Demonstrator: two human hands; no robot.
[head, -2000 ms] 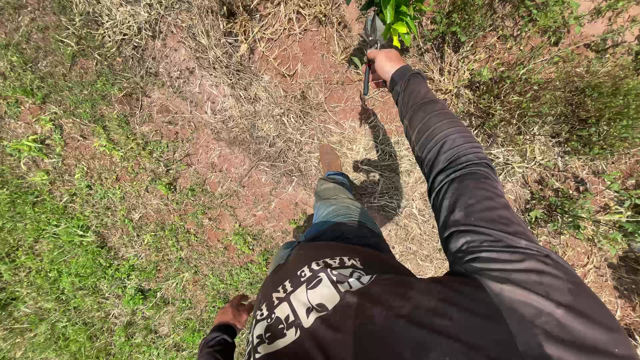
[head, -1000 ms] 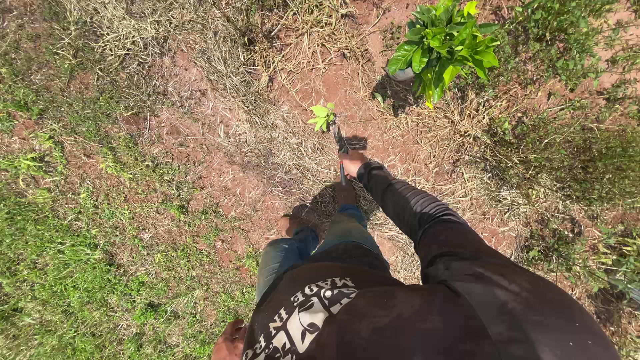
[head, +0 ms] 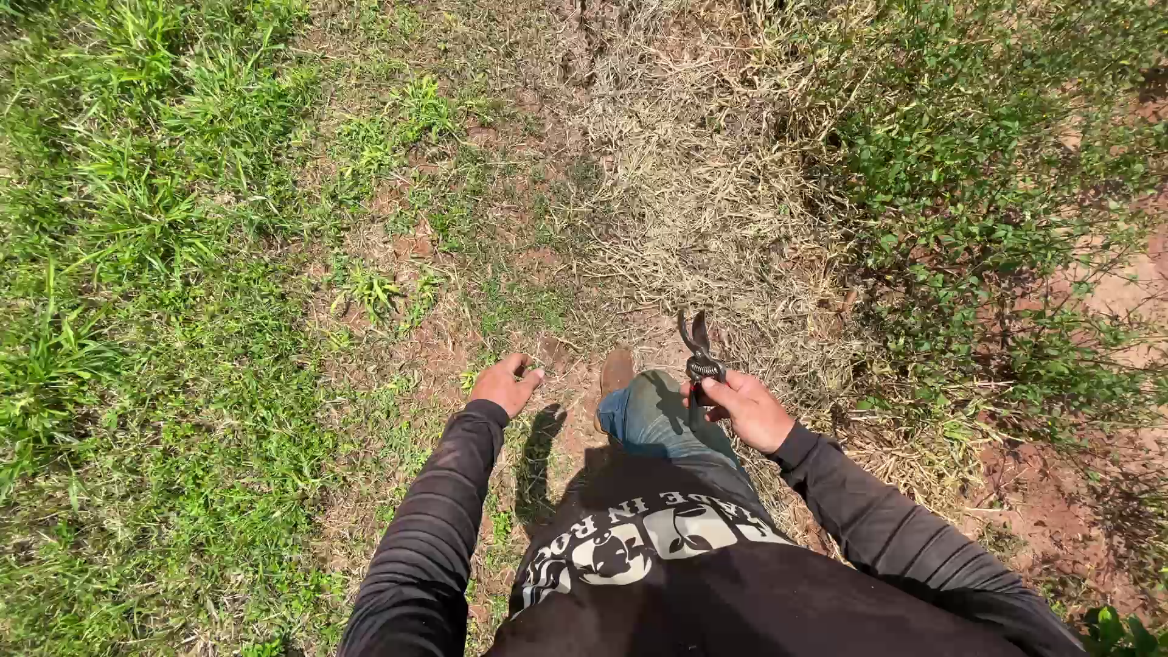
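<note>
My right hand (head: 744, 409) holds a pair of pruning shears (head: 703, 351) by the handles, in front of my right thigh. The dark curved blades point away from me and stand apart, with a coil spring visible below them. My left hand (head: 507, 384) hangs over the ground left of my boot, fingers loosely curled and holding nothing. Both forearms are in dark sleeves.
A brown boot (head: 617, 372) shows on reddish soil. Green grass (head: 146, 219) covers the left side, dry straw (head: 721, 173) lies ahead, and low leafy weeds (head: 995, 210) grow at the right. Dark green leaves (head: 1118, 631) show at the bottom right corner.
My right hand has drawn back towards my body with the shears. The light green sprig at the blades one second ago is no longer there. The view has shifted; my left hand has come forward.
</note>
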